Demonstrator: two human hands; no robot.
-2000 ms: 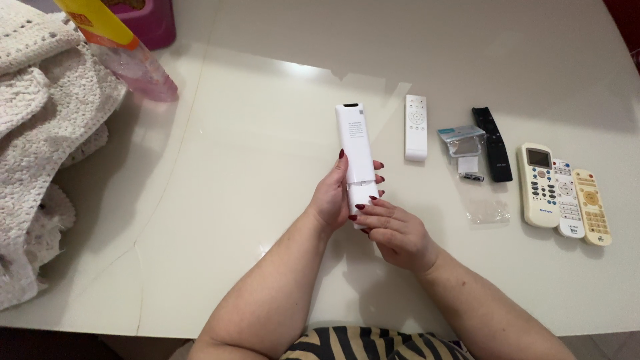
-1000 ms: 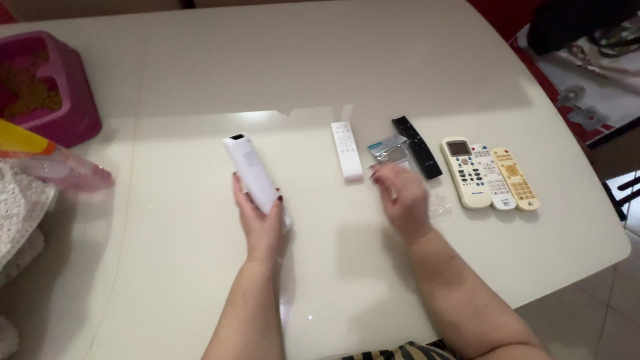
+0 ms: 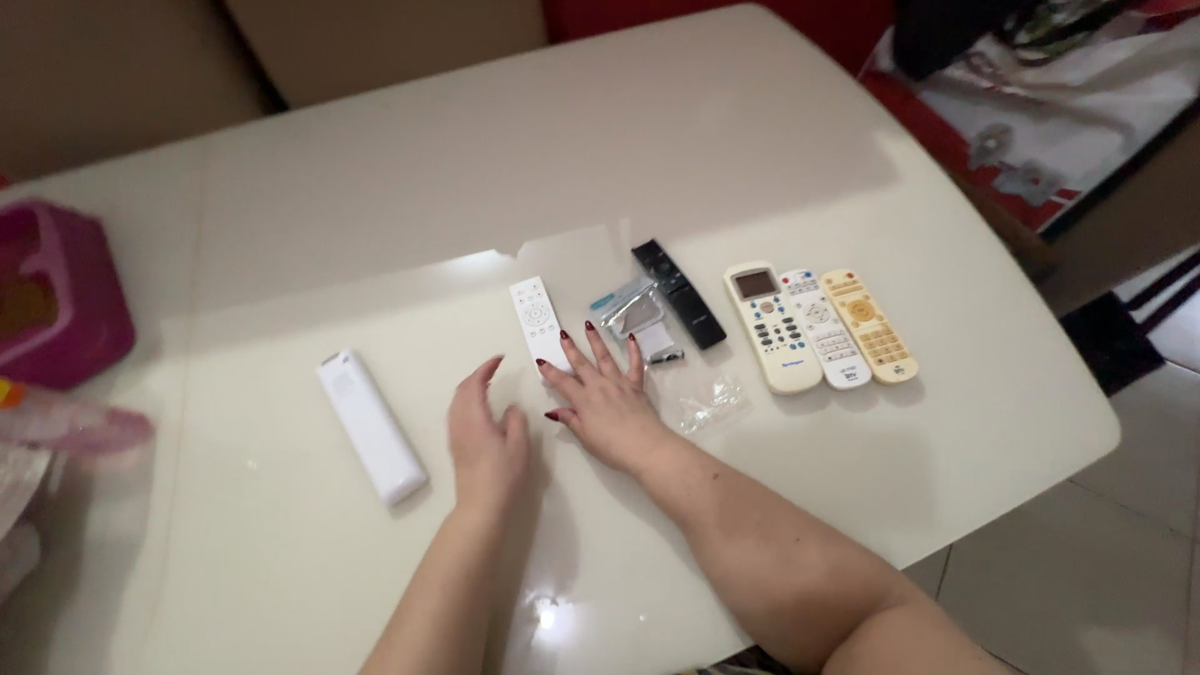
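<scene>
My right hand (image 3: 605,398) is spread over the lower end of a small white remote control (image 3: 536,314), fingertips at its edge; whether it presses on it I cannot tell. Between that remote and a larger white remote (image 3: 372,429), which lies face down, my left hand (image 3: 487,436) hovers with thumb and fingers apart, holding nothing. Just beyond my right fingers lie a small clear plastic packet (image 3: 633,305) and a battery (image 3: 667,356). A black remote (image 3: 680,293) rests beside the packet.
Farther right, a cream remote with a display (image 3: 771,328), a white remote (image 3: 825,330) and a yellowed remote (image 3: 869,328) lie side by side. Crumpled clear plastic (image 3: 708,403) is nearer me. A magenta bin (image 3: 89,291) and a pink bottle (image 3: 84,422) stand left on the glossy table (image 3: 309,581).
My left hand has let go of the larger white remote and moved right. My right hand has moved from near the packet to the small white remote. The view has shifted.
</scene>
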